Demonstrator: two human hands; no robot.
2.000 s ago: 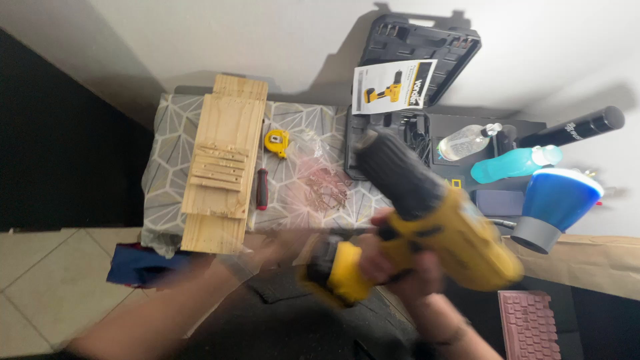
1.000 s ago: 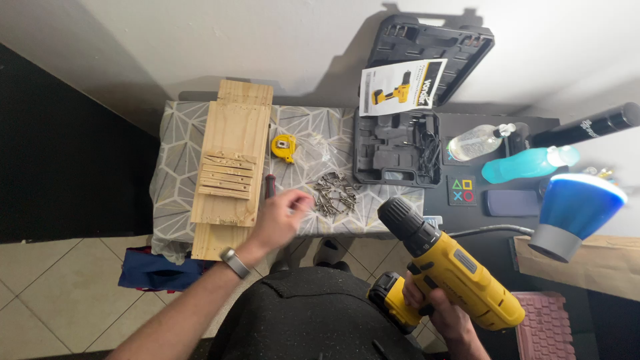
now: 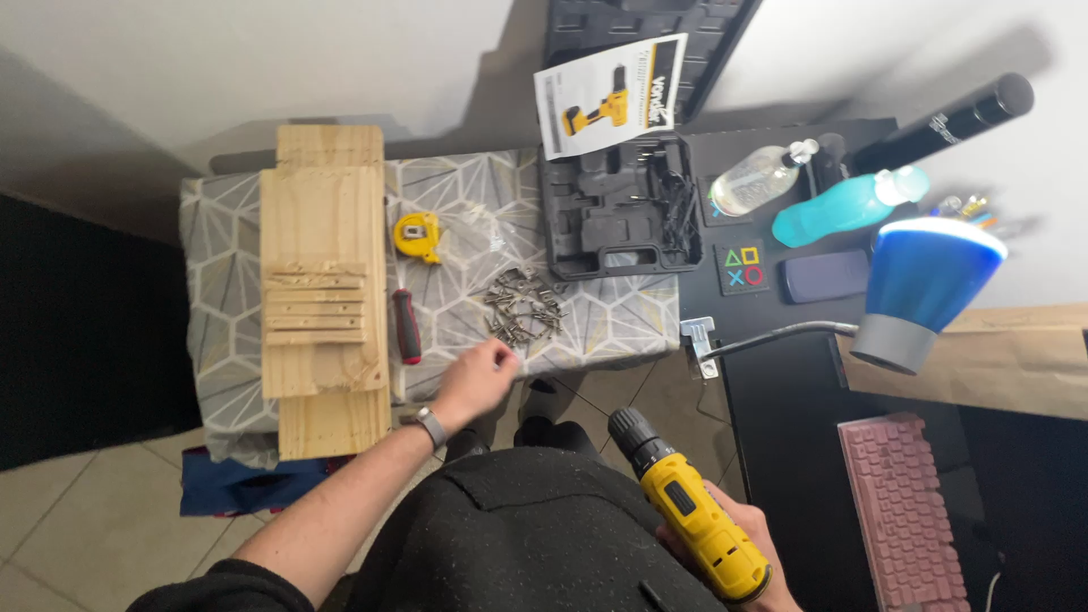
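My right hand [image 3: 739, 518] is closed round the handle of a yellow and black cordless drill [image 3: 701, 523], whose chuck points up and to the left. My left hand [image 3: 480, 378], with a watch on its wrist, is at the table's front edge, just below a pile of loose screws [image 3: 518, 308]; its fingers are curled, and whether they pinch something cannot be seen. Left of the pile lie a red and black screwdriver handle [image 3: 407, 327] and a yellow tape measure [image 3: 416, 237]. Stacked pine boards [image 3: 323, 212] carry several thin wooden strips [image 3: 314, 310] with holes.
An open black drill case [image 3: 625, 208] with a printed leaflet [image 3: 612, 98] stands behind the screws. To the right are a clear bottle [image 3: 756, 180], a turquoise bottle [image 3: 837, 208], a blue lamp [image 3: 931, 272] with a bent neck, a dark case [image 3: 824, 276] and a pink keyboard [image 3: 905, 510].
The drill in my right hand has come down from in front of the table to beside my lap. My left hand has moved from near the boards toward the screws.
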